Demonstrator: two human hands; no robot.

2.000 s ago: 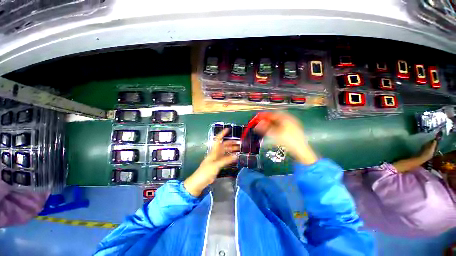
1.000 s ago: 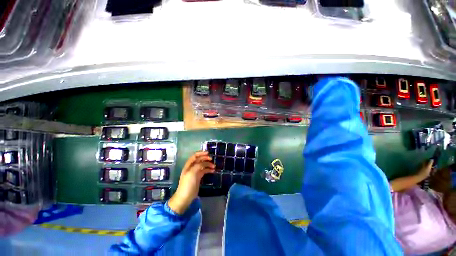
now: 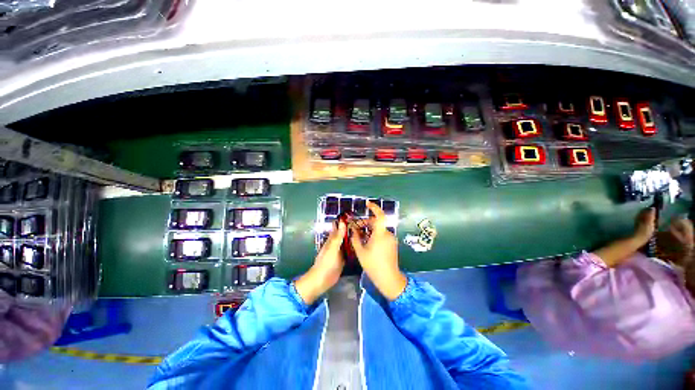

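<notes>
My left hand [image 3: 328, 263] and my right hand [image 3: 379, 247] meet over the lens sheet. Between them they hold a small red-and-black housing [image 3: 350, 232], mostly hidden by the fingers. The lens sheet [image 3: 332, 206] shows a row of dark rectangles beyond my fingertips; my hands cover much of the rest. Peeled liner scraps [image 3: 421, 235] lie on the green bench just right of the sheet.
A clear blister tray [image 3: 222, 241] with two columns of dark-faced units lies left. Supply trays [image 3: 396, 122] sit on a brown board [image 3: 299, 164] at the back. Neighbouring trays [image 3: 526, 171] hold red housings. More trays are stacked far left. A pink-clad person [image 3: 610, 293] works at right.
My right arm has come back from the supply trays to meet my left hand, and a red housing is now between them. The back tray's rightmost pale-framed housing from earlier no longer shows.
</notes>
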